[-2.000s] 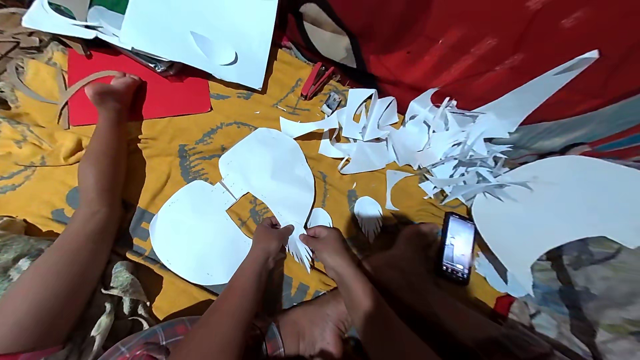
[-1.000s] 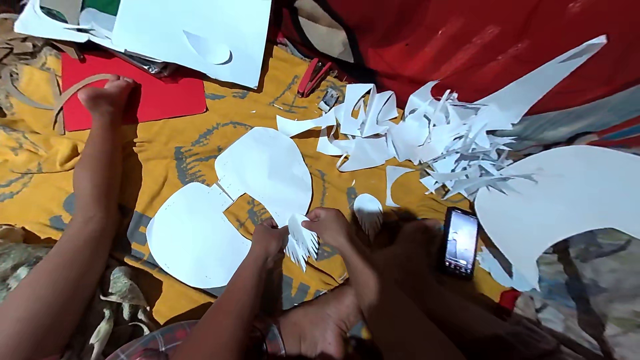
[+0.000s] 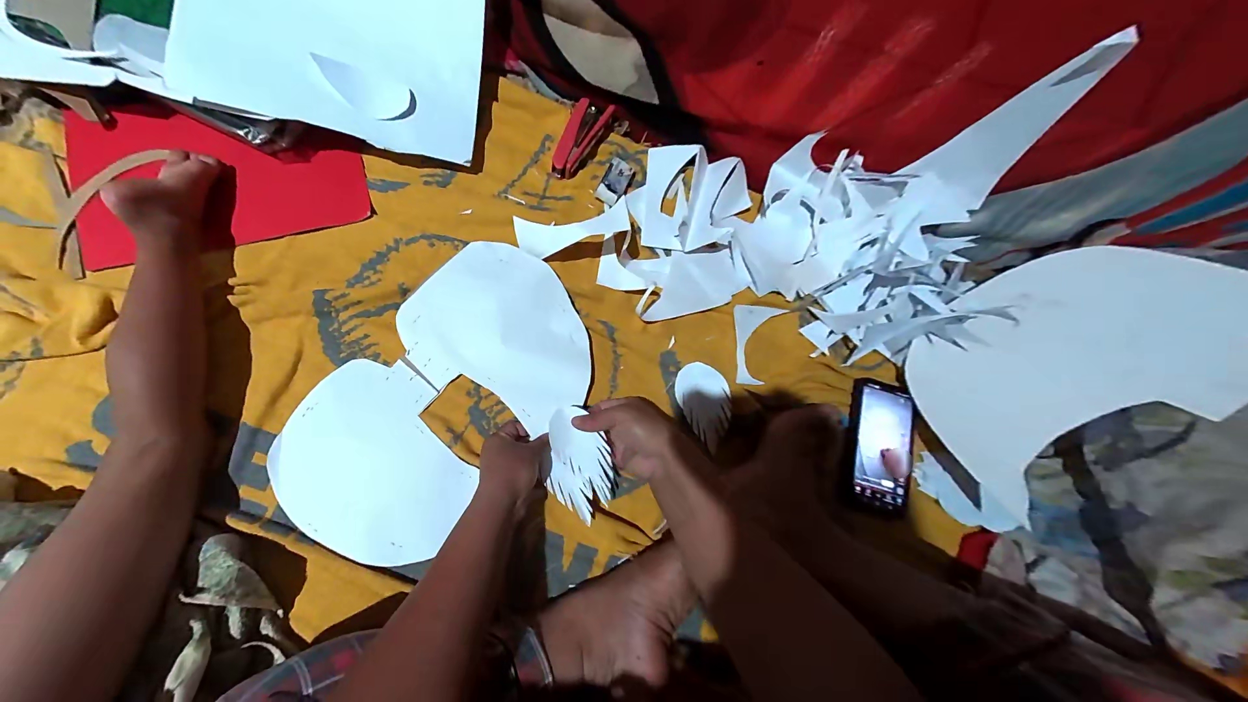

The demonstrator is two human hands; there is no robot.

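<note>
Between my two hands is a small white paper piece with a rounded top and a fringed lower edge. My left hand pinches its left side, and my right hand holds its upper right edge between thumb and finger. Just behind them lies a large white paper cutout of two joined rounded lobes on the yellow cloth. To the right of my right hand rests another small fringed paper piece. My fingertips partly cover the held piece's edges.
White paper scraps are heaped at upper right, near a red stapler. A lit smartphone lies beside a large curved white sheet. At upper left, a white sheet overlaps a red sheet. A bare foot rests there.
Two seconds ago the fringed piece was held lower, with a rounded paper beside it. It now faces the camera more fully, its rounded top and fringe in plain view between my hands.
</note>
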